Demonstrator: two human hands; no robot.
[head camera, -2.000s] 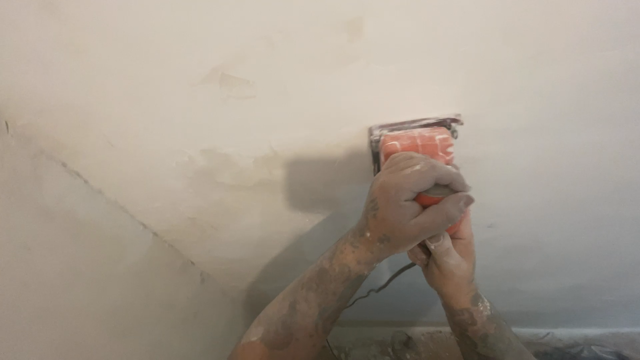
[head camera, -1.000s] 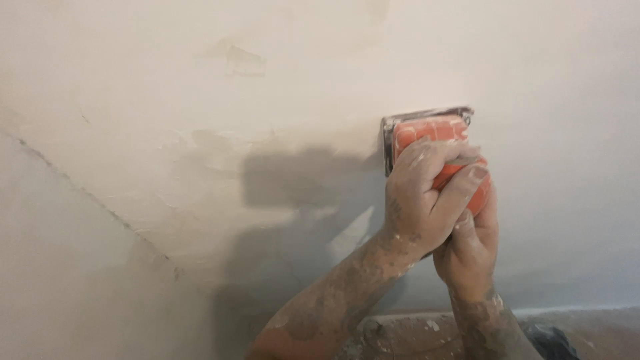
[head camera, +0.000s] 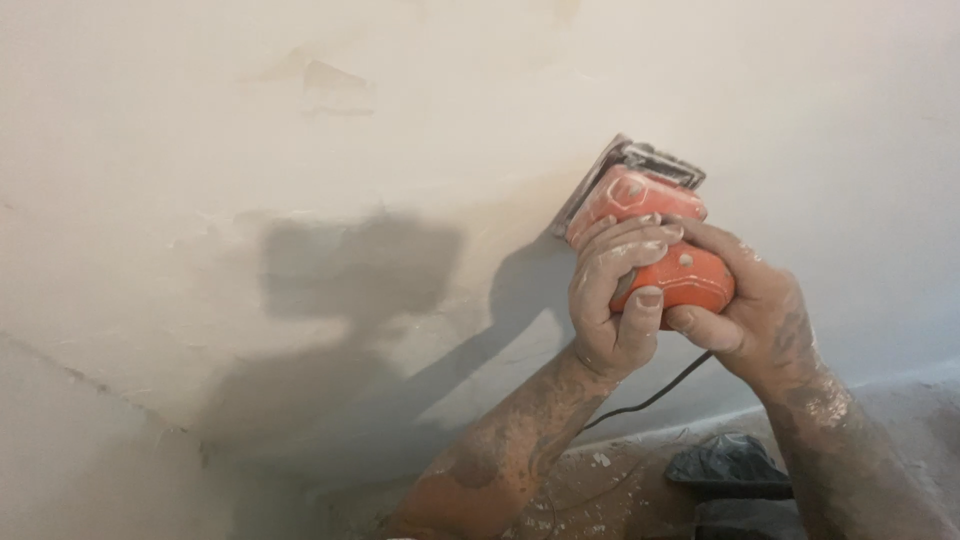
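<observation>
Both hands grip an orange electric sheet sander (head camera: 675, 277), coated in pale dust, with its dark flat pad turned toward the plastered wall (head camera: 465, 135). My left hand (head camera: 619, 292) wraps the left side of the body, thumb near the rear end. On the other side, my right hand (head camera: 750, 300) holds the rounded rear part, its fingers passing over the top. The pad's left edge is close to the wall; whether it touches cannot be told. A dark power cord (head camera: 652, 397) hangs from below the hands. White dust marks both forearms.
A cracked corner line (head camera: 101, 386) runs down the lower left, where another wall surface meets this one. Below lies a floor (head camera: 600, 480) spattered with white flecks, with a black plastic-like item (head camera: 724, 461) on it. Shadows of the arms and sander fall on the wall.
The sander has tilted, so its pad and front clamp show more. My right hand has moved from beneath the sander to its right side. More of the floor shows.
</observation>
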